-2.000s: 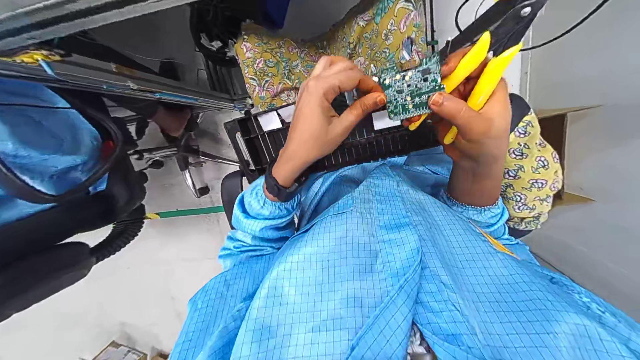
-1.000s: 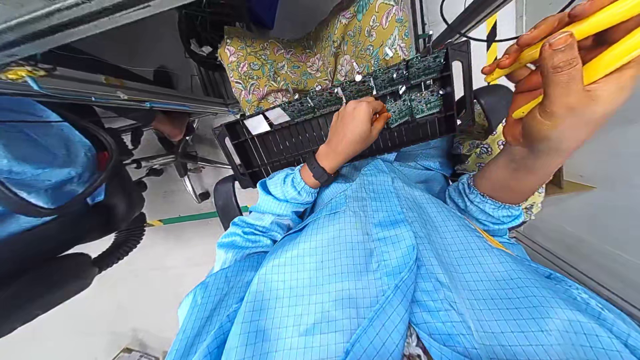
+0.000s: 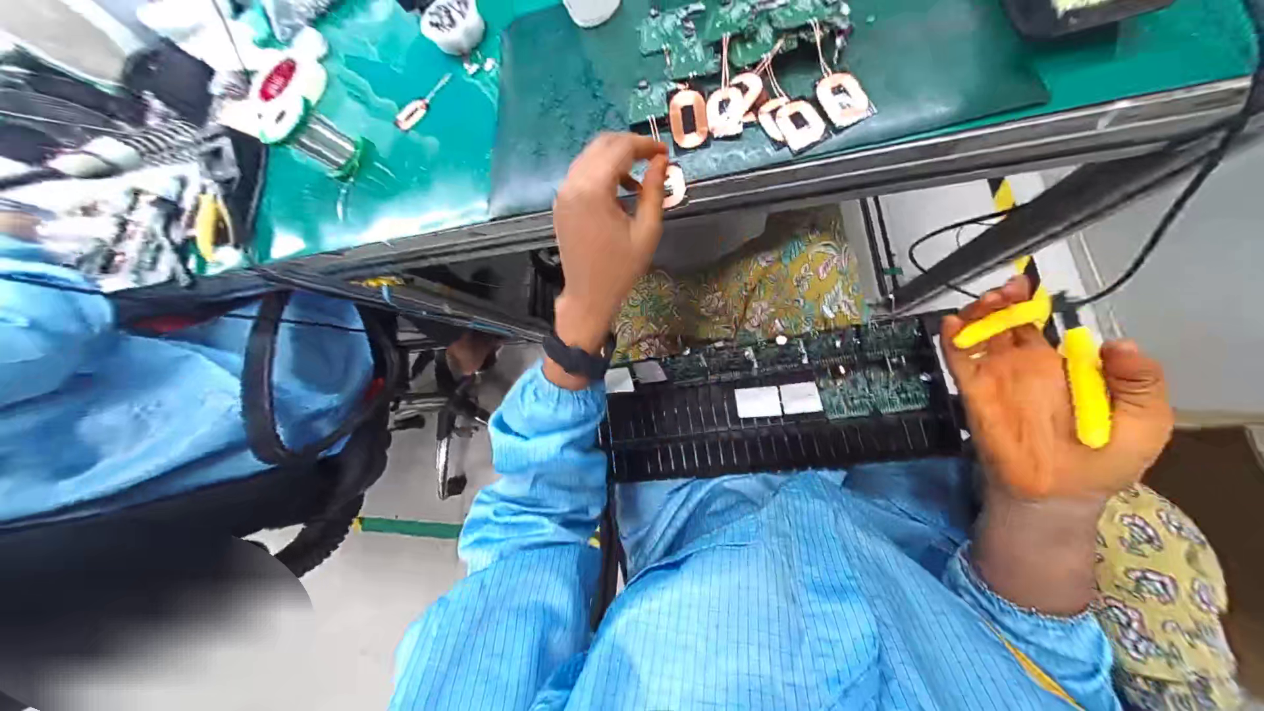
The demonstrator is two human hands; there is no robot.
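My left hand (image 3: 607,222) reaches over the edge of the green-topped bench, its thumb and fingertips at a small copper coil (image 3: 674,186); whether they pinch it or its leads is unclear. Just beyond lie several copper coils (image 3: 688,118) wired to small green circuit boards (image 3: 681,44) on a dark mat (image 3: 553,109). At the right, my right hand (image 3: 1047,405) is palm up around a yellow-handled hand tool (image 3: 1087,385), its handles spread and its head hardly visible. A black slotted rack (image 3: 691,425) rests at my lap and bears rows of circuit boards (image 3: 874,392).
On the bench's left side stand a solder wire spool (image 3: 331,146), a single coil (image 3: 412,114) and a cluttered heap (image 3: 138,188). The bench's metal edge (image 3: 889,168) runs above the rack. At the left sits a person in blue clothing (image 3: 178,395). Black cables hang at the right.
My left hand has gone from the rack up to the bench. Two seconds ago both hands held a circuit board over the rack. My right hand has lowered with the yellow-handled tool. The view has shifted toward the bench.
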